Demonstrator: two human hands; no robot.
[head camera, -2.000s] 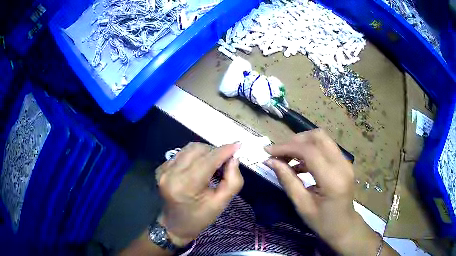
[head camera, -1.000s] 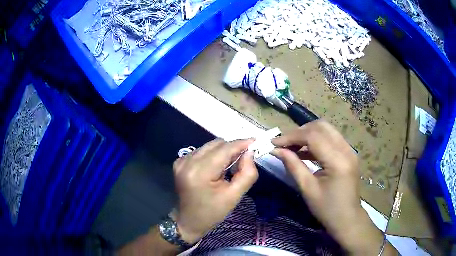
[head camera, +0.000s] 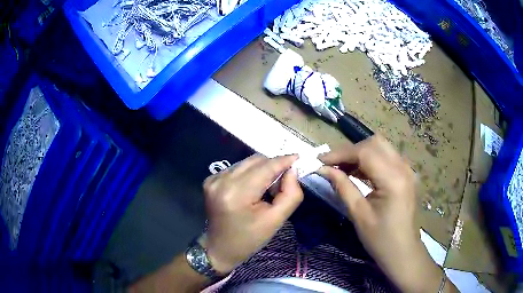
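A small white plastic housing (head camera: 308, 162) is between my two hands, above the white table edge, and is hard to tell from the bright edge behind it. My left hand (head camera: 252, 197) pinches its left side with thumb and forefinger. A white cord (head camera: 219, 166) loops out behind my left hand, and a thin strand shows inside the hand. My right hand (head camera: 375, 191) holds the housing's right side with thumb and forefinger. The fingertips hide part of the piece.
A cloth-wrapped hammer (head camera: 309, 88) lies on cardboard (head camera: 395, 157) behind my hands. Beyond are a heap of white housings (head camera: 355, 28) and small metal parts (head camera: 410, 97). A blue tray of corded pieces (head camera: 172, 68) is at upper left, stacked blue trays (head camera: 86, 200) at left, another blue tray (head camera: 499, 200) at right.
Both hands, still pinching the white piece, have shifted right in the picture. The hammer, heaps and left tray also appear slightly further right and higher than at first.
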